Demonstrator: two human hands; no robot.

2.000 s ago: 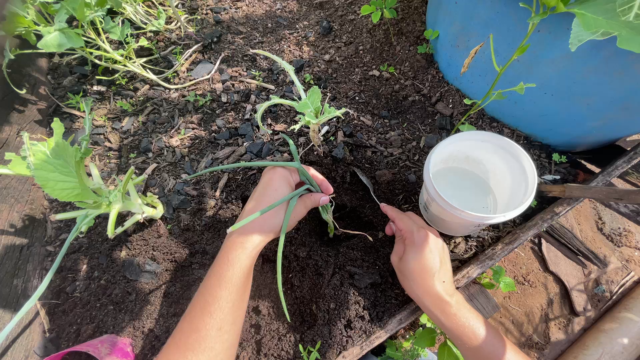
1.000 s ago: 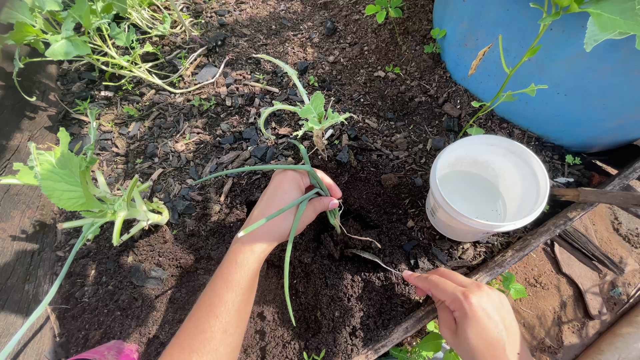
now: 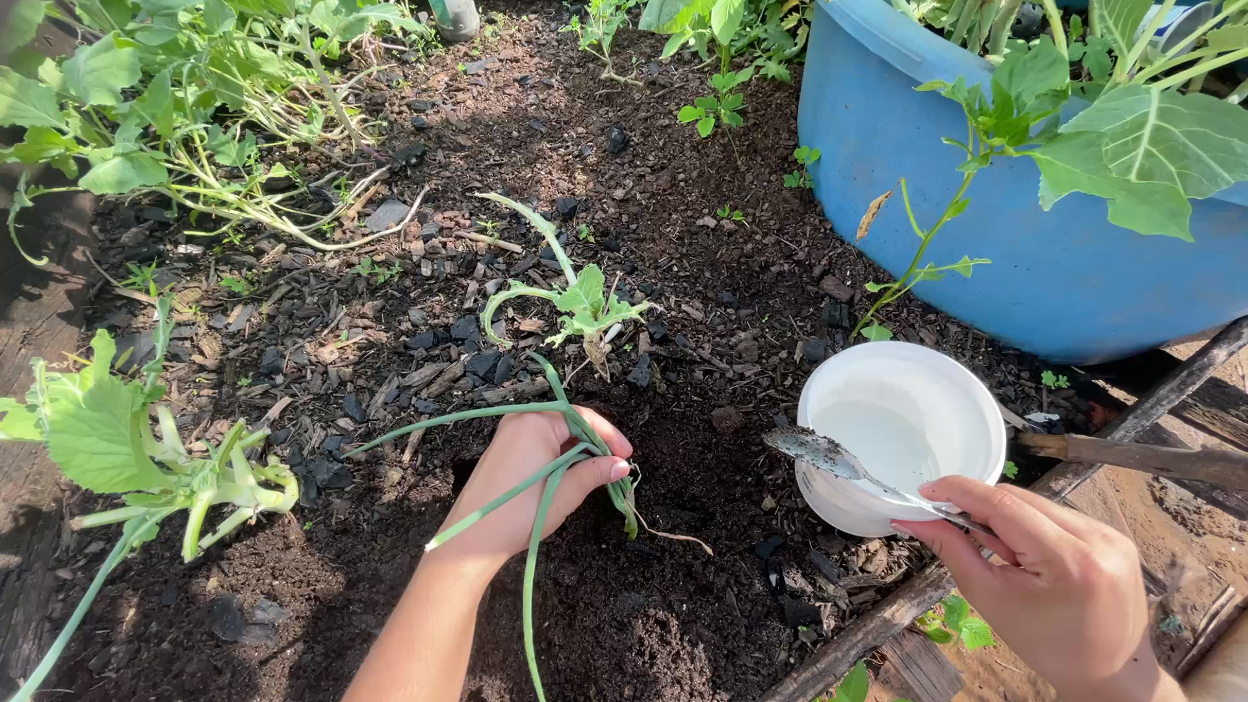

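My left hand [image 3: 531,478] pinches a green onion plant [image 3: 585,444] between thumb and fingers, low over dark soil at the centre. Its long leaves spread left and down, and thin roots hang to the right. In my right hand [image 3: 1043,575] is a metal spoon [image 3: 829,456], held by its handle, its bowl smeared with soil. The spoon is over the near left side of a white plastic tub [image 3: 902,370], which has a pale interior. Just beyond my left hand, a small cut leafy plant [image 3: 585,307] stands in the soil.
A large blue plastic container [image 3: 1014,224] with leafy plants stands at upper right. A wooden edging pole [image 3: 877,624] crosses the lower right, near a wooden handle [image 3: 1141,458]. Cut leafy stems [image 3: 185,468] lie at left, with more greenery [image 3: 224,117] at upper left.
My right hand has lifted the spoon away from the soil beside the onion and brought it over to the tub. My left hand keeps hold of the onion. The view has tilted up.
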